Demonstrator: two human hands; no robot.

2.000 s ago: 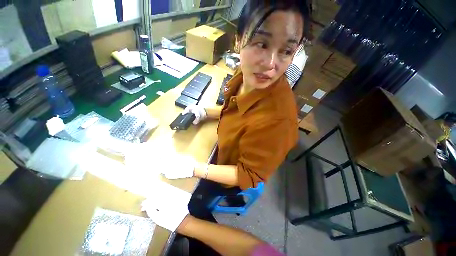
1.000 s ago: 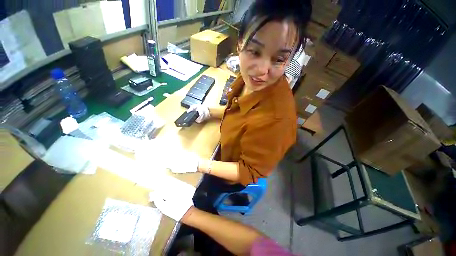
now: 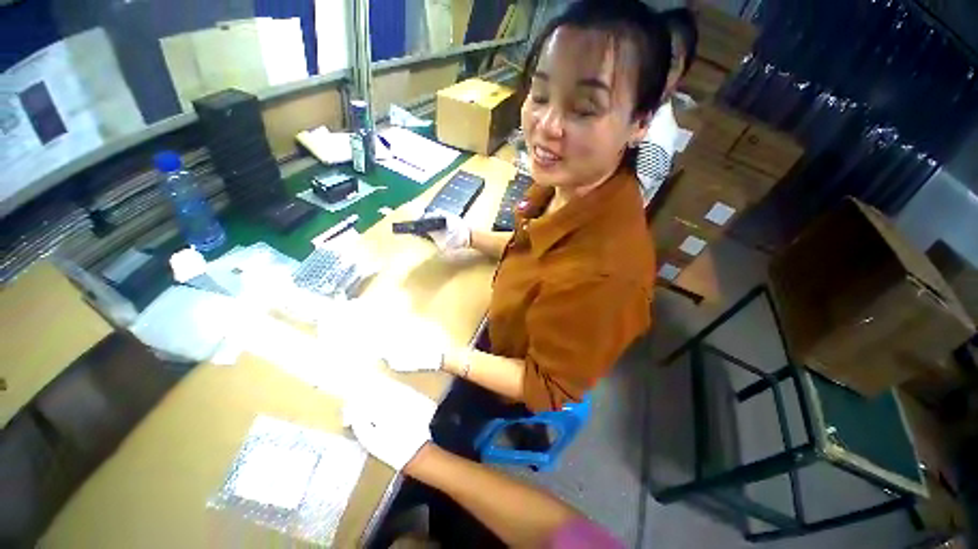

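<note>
A clear bubble bag (image 3: 341, 495) lies flat on the tan cardboard sheet (image 3: 139, 450), with a bright pale rectangle in its middle; glare hides what that is. My right hand (image 3: 391, 424), in a white glove, rests at the cardboard's edge just above and right of the bag. Its fingers are washed out by glare, so whether it holds anything cannot be told. My left hand is not in view. A person beside me holds a dark flat unit (image 3: 418, 226) in one gloved hand. The person's other gloved hand (image 3: 416, 352) is near mine.
Dark units (image 3: 456, 193) lie beyond the neighbour's hand. Bubble bags (image 3: 322, 268), plastic film (image 3: 177, 322), a water bottle (image 3: 193, 209) and a dark stack (image 3: 238, 145) stand or lie at the back. A carton (image 3: 43, 332) is far left. A blue stool (image 3: 536, 438) is under the neighbour.
The view has shifted, so the bench sits further right and a carton shows at left. The neighbour has lifted and tilted the dark unit and turned their head. My right hand stays beside the bag.
</note>
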